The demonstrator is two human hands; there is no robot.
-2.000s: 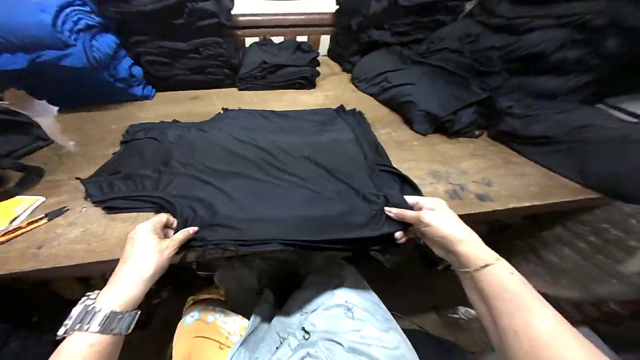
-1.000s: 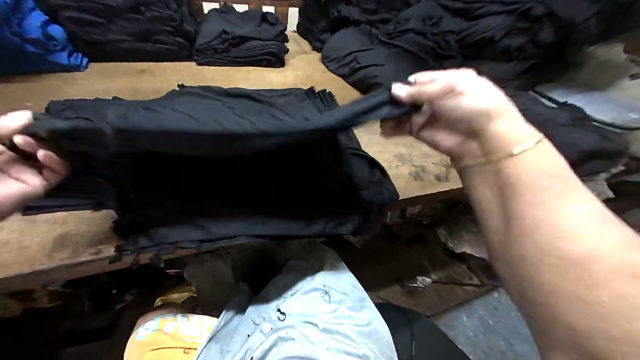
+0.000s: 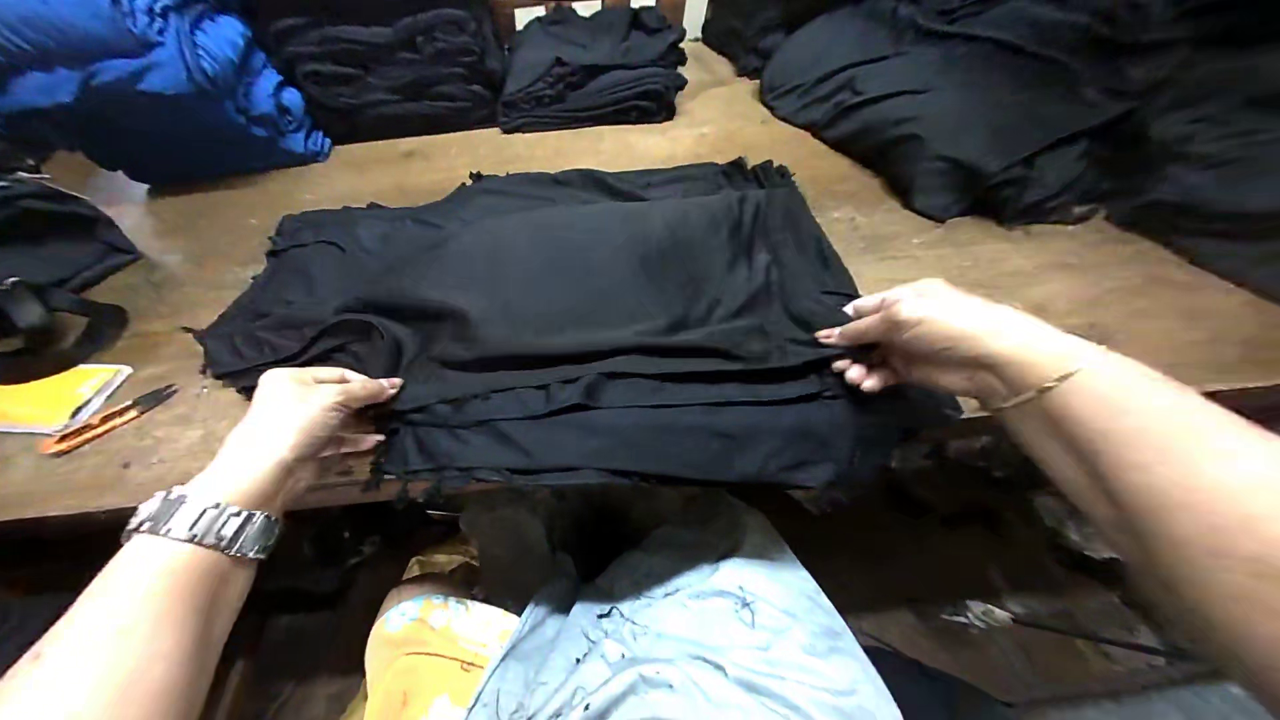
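Observation:
A pile of black fabric garments (image 3: 620, 440) lies on the wooden table, its near side along the table's front edge. The top black garment (image 3: 600, 270) is spread over the pile, with its near edge pulled into folds. My left hand (image 3: 315, 415) pinches that edge at the near left, beside a curved opening in the cloth. At the near right corner my right hand (image 3: 890, 335) grips the same garment between thumb and fingers. Several layers of black cloth show below the held edge.
A blue fabric heap (image 3: 200, 100) stands at the back left, near folded black stacks (image 3: 595, 80). Large black cloth heaps (image 3: 940, 110) fill the back right. On the left of the wooden table (image 3: 1020, 300) lie an orange cutter (image 3: 108, 420), a yellow booklet (image 3: 60, 397) and a black strap (image 3: 75, 330).
A second ago both hands held black cloth stretched above the pile. The hands have since come down, and a garment now lies over the pile with its near edge in my fingers.

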